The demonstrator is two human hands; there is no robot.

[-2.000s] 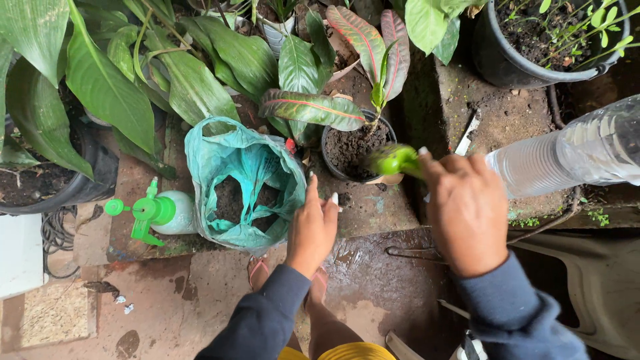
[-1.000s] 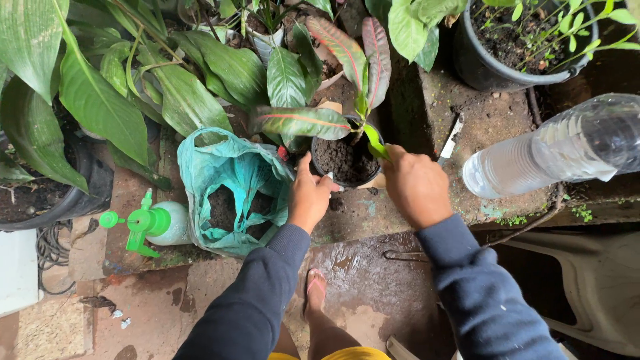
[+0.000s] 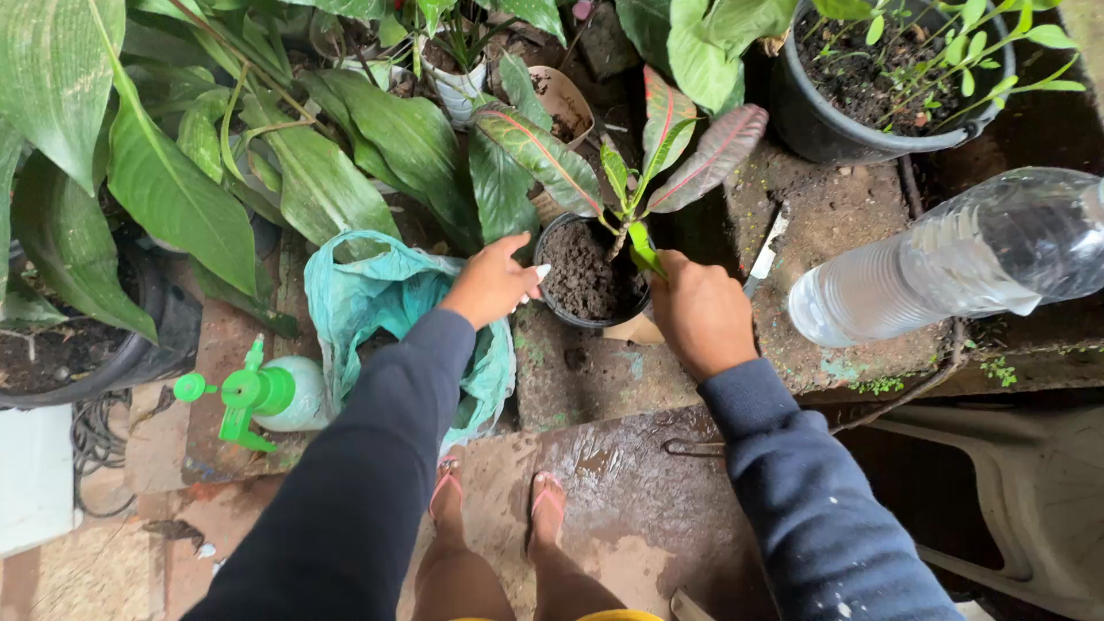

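Note:
My right hand [image 3: 700, 315] is closed on a small green trowel [image 3: 642, 250], its blade at the right side of the soil in a small dark pot [image 3: 595, 272]. A croton plant [image 3: 638, 185] with red-veined leaves stands in that pot. At the pot's left rim is my left hand [image 3: 496, 283], its fingers apart and holding nothing; whether the fingertips touch the rim I cannot tell. Under my left forearm lies an open teal plastic bag [image 3: 345, 302], partly hidden by the sleeve.
A spray bottle [image 3: 293, 392] with a green head stands left of the bag. To the right are a knife [image 3: 766, 250], a large clear plastic bottle [image 3: 931, 259] and a black bucket [image 3: 888, 142] with seedlings. Broad-leaved plants [image 3: 319, 164] crowd the back left. A plastic chair [image 3: 1018, 483] is at lower right.
Two seconds ago the green trowel was raised at the pot's right; now its blade is at the soil beside the stem. My left hand has moved up to the pot's left rim.

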